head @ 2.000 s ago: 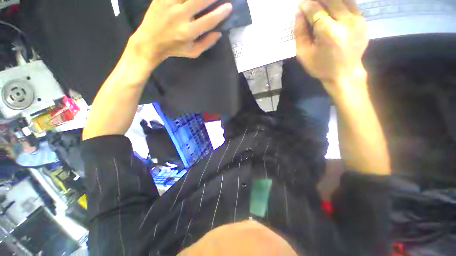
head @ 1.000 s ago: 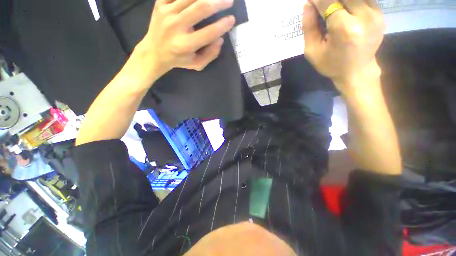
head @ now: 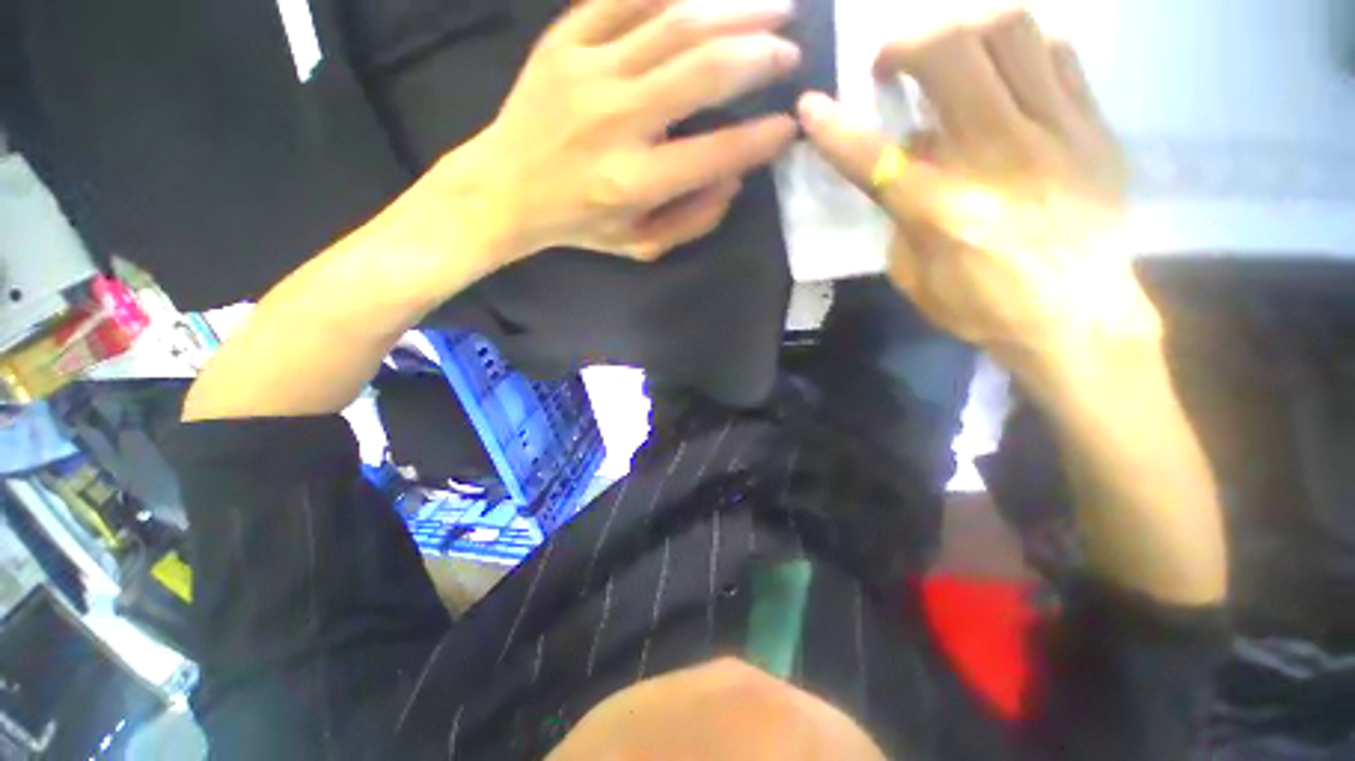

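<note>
A black cloth panel (head: 654,320) lies over the front edge of the white table (head: 1219,164) and hangs toward my lap. My left hand (head: 654,134) rests on the panel with its fingers spread a little, pressing on it near its right edge. My right hand (head: 996,179), with a yellow ring, is just right of the panel's edge. Its index finger reaches to the cloth edge near my left fingertips; whether it grips the cloth is not clear. More black cloth (head: 179,134) lies at the left. The needle area is not in view.
A blue lattice crate (head: 513,431) stands below the table at left. A red bin (head: 981,639) is at lower right. Dark cloth (head: 1263,387) fills the right side. A grey-white machine part (head: 33,253) and colourful packets (head: 89,335) are at far left.
My right hand has turned and opened, its finger now reaching to the cloth edge. My left hand and the panel sit farther right in view. The ruler print is now washed out.
</note>
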